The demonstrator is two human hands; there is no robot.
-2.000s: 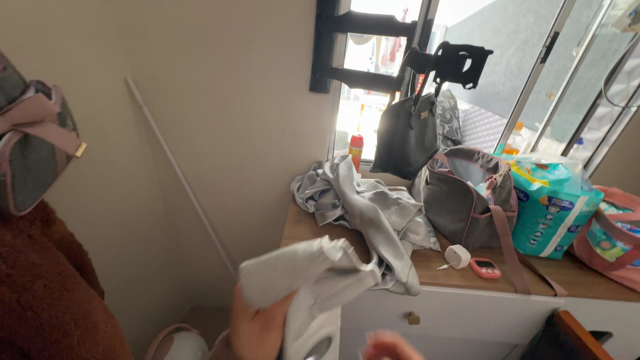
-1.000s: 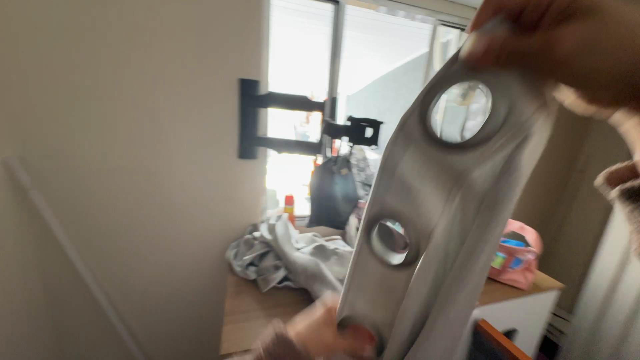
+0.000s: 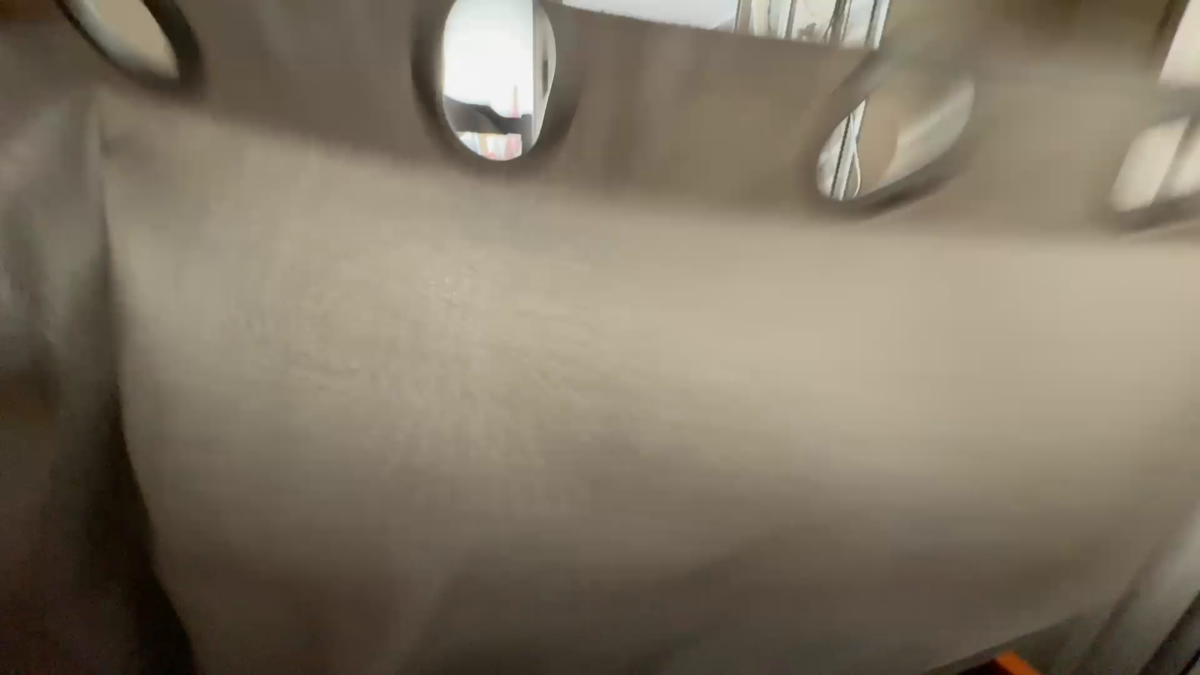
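A grey eyelet curtain [image 3: 600, 375] is spread wide across nearly the whole head view, blurred by motion. Along its top band runs a row of several large round eyelets, with one dark-rimmed eyelet [image 3: 553, 122] left of centre. Through that hole bright window light shows. At the left the cloth hangs in darker folds. Neither my left hand nor my right hand can be seen, so what they hold is hidden.
Above the curtain's top edge, part of a bright window [image 3: 656, 9] shows. A small orange edge of some object [image 3: 1012, 664] appears at the bottom right. The cloth hides most of the room.
The curtain, bunched in a narrow strip between my hands a second ago, is now opened out across the view. Both hands have left the picture.
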